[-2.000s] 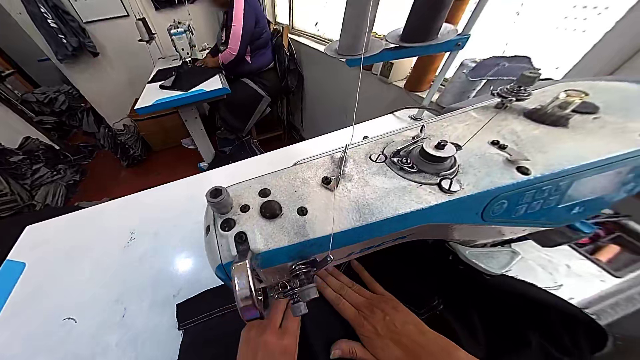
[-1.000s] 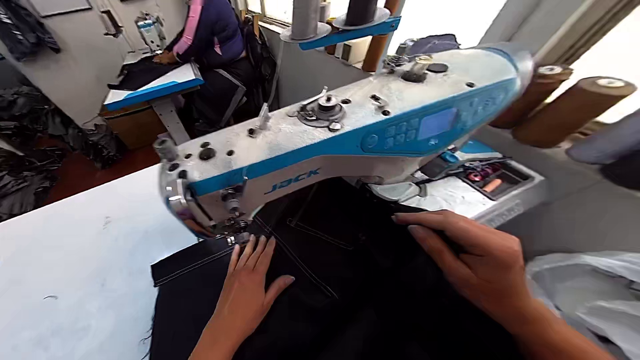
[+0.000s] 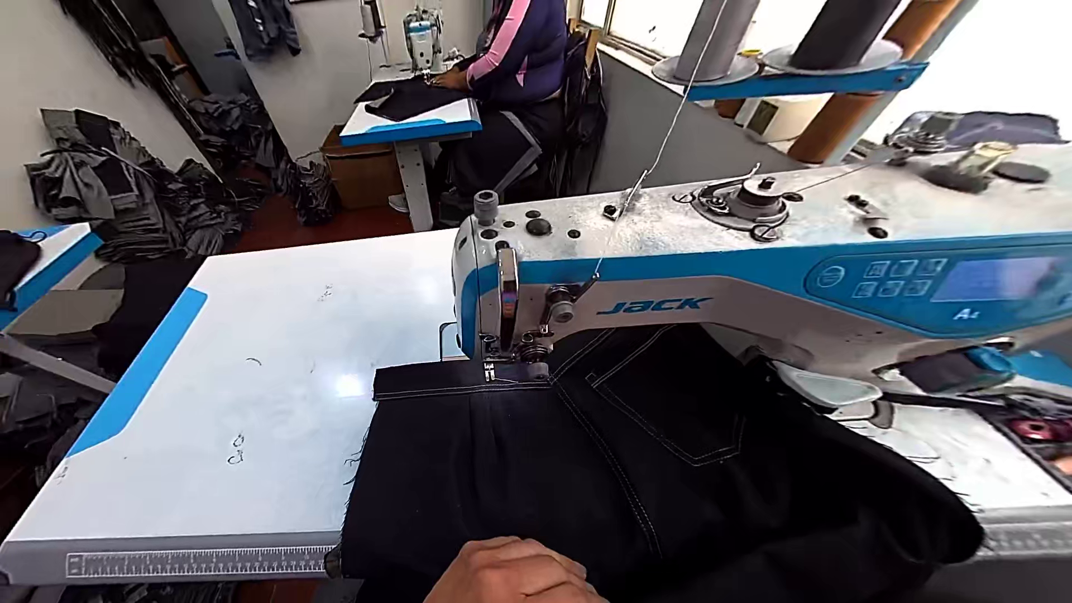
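A black garment with pale double stitching and a stitched pocket outline lies across the machine bed and over the table's near edge. Its waistband-like strip passes under the presser foot of the Jack sewing machine. My left hand, cut off by the bottom edge, is curled on the garment's near part; its fingertips are hidden. At the far right, a small skin-toned patch shows by a tray; whether it is my right hand is unclear. White thread runs down to the machine head.
The white tabletop extends left, with a ruler strip along its near edge. Thread cones stand on a blue rack behind. Another person sits at a second machine. Dark cloth piles lie at the left.
Both hands were flat by the needle at first; my left has moved back toward me. My right hand lifted off to the right and has left its earlier place. The view has shifted.
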